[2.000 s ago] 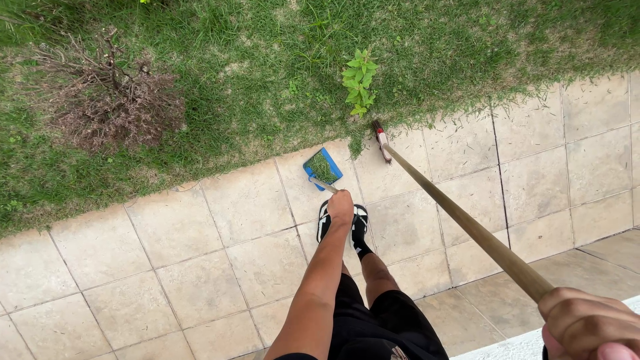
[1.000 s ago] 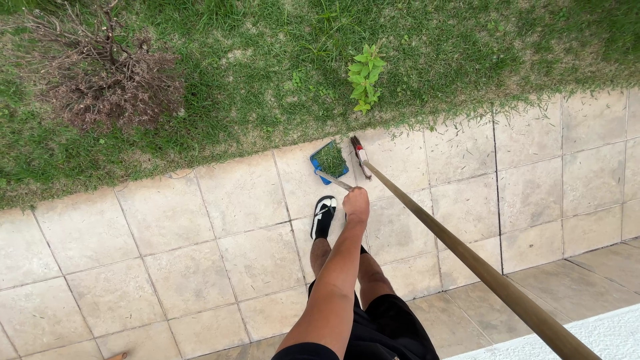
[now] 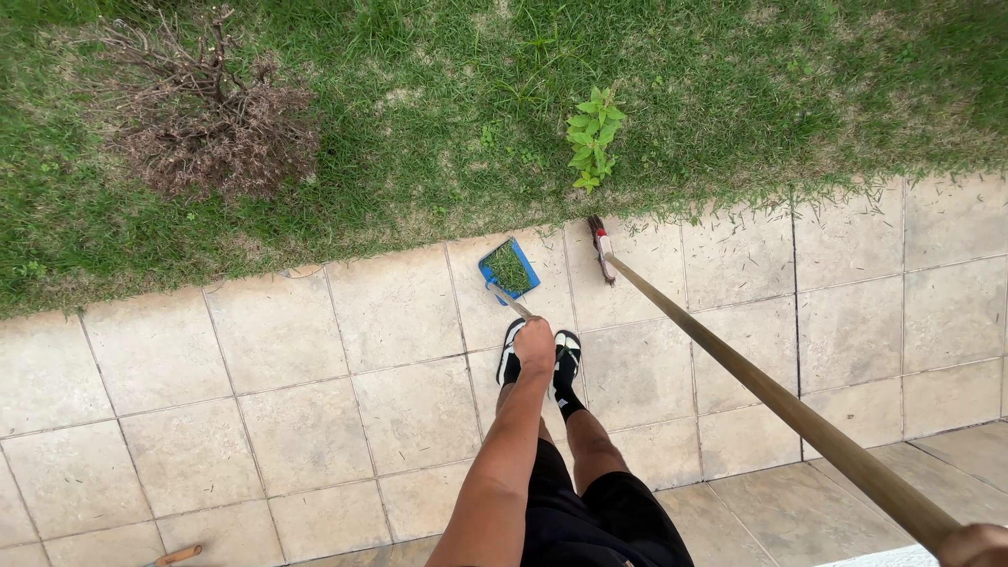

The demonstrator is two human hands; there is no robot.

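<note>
My left hand (image 3: 535, 345) is closed around the handle of a blue dustpan (image 3: 530, 272), which rests on the tiles beyond my feet. Green grass clippings (image 3: 506, 266) lie in the pan. At the lower right edge, my right hand (image 3: 976, 545), partly cut off by the frame, grips the long wooden handle (image 3: 732, 362) of a broom. The broom head (image 3: 602, 250), with dark bristles and a red and pale block, touches the tiles to the right of the dustpan, apart from it, near the grass edge.
Beyond the tiled path (image 3: 402, 307) grows a lawn (image 3: 409, 142) with a dry brown shrub (image 3: 213, 118) and a leafy green plant (image 3: 594, 140). Loose clippings lie scattered on the right-hand tiles. A tool with a wooden handle (image 3: 179, 555) lies at the bottom left. A white ledge (image 3: 882, 557) borders the lower right.
The broom head was close beside the dustpan one second ago and now stands farther to the right of it. My feet, apart then, are side by side now.
</note>
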